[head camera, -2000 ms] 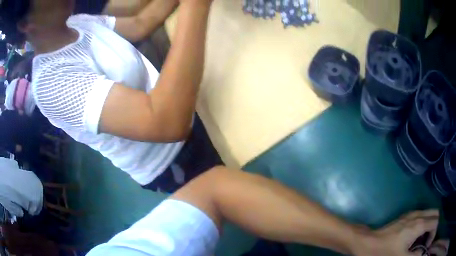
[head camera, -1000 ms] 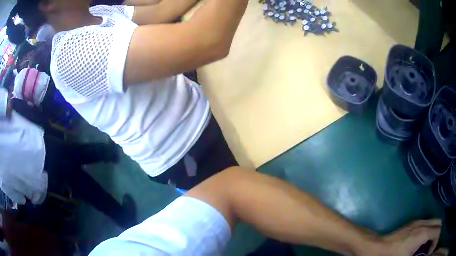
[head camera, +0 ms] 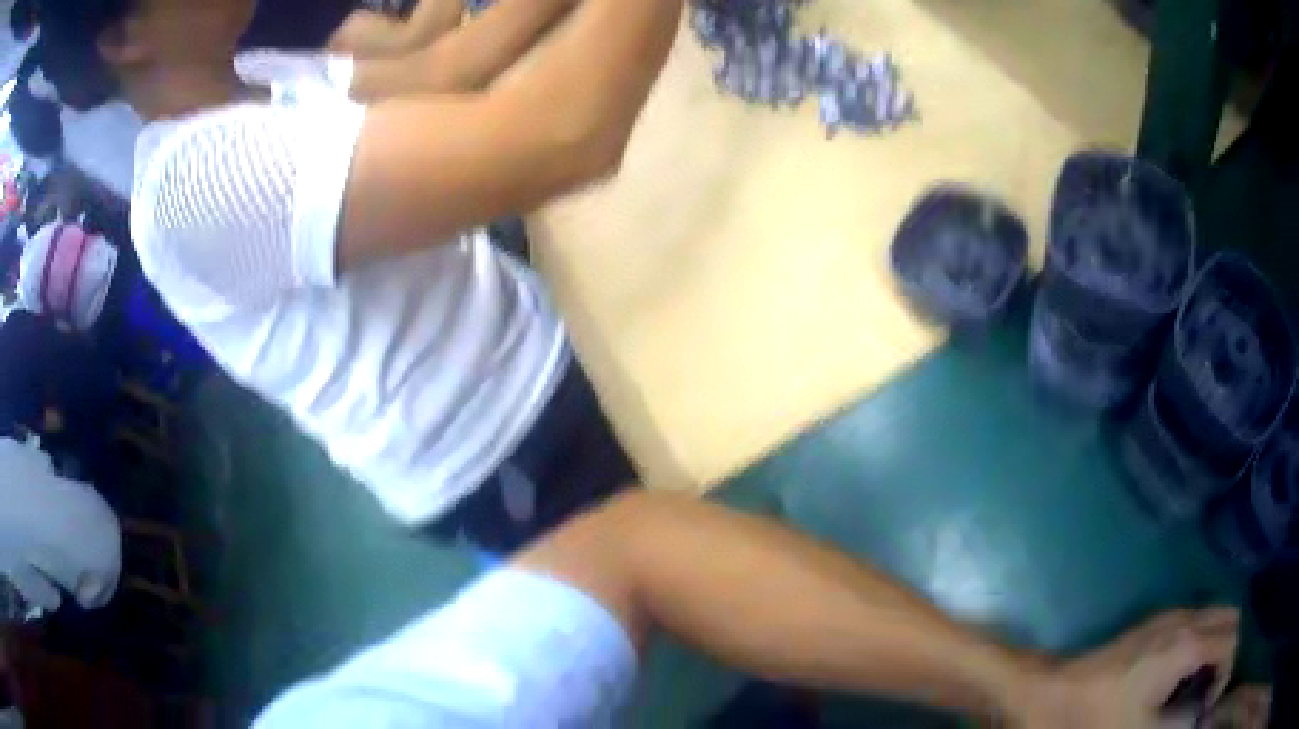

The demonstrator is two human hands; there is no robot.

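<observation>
My left hand (head camera: 1147, 681) is at the bottom right, cut off by the picture's edge, at the end of my bare forearm and light blue sleeve. Its fingers are bent close to a small dark thing; blur and the edge hide whether it is held. My right hand cannot be made out. Dark plastic housings stand beyond my hand: a single open cup (head camera: 960, 259) on the tan board, a stack of cups (head camera: 1118, 235) beside it, and another stack (head camera: 1232, 356) nearer the right edge. A dark shape (head camera: 1272, 627) is cut off beside my fingers.
A green tabletop (head camera: 912, 484) meets a tan board (head camera: 727, 313). A pile of small silvery fittings (head camera: 805, 69) lies on the board. A person in a white top (head camera: 342, 313) sits close on the left, arms over the board. More people and stools show behind.
The view shifts right, then back left and slightly up, and is now blurred. My left hand stays at the bottom right. The neighbour's forearms have moved. A dark shape now shows beside my fingers.
</observation>
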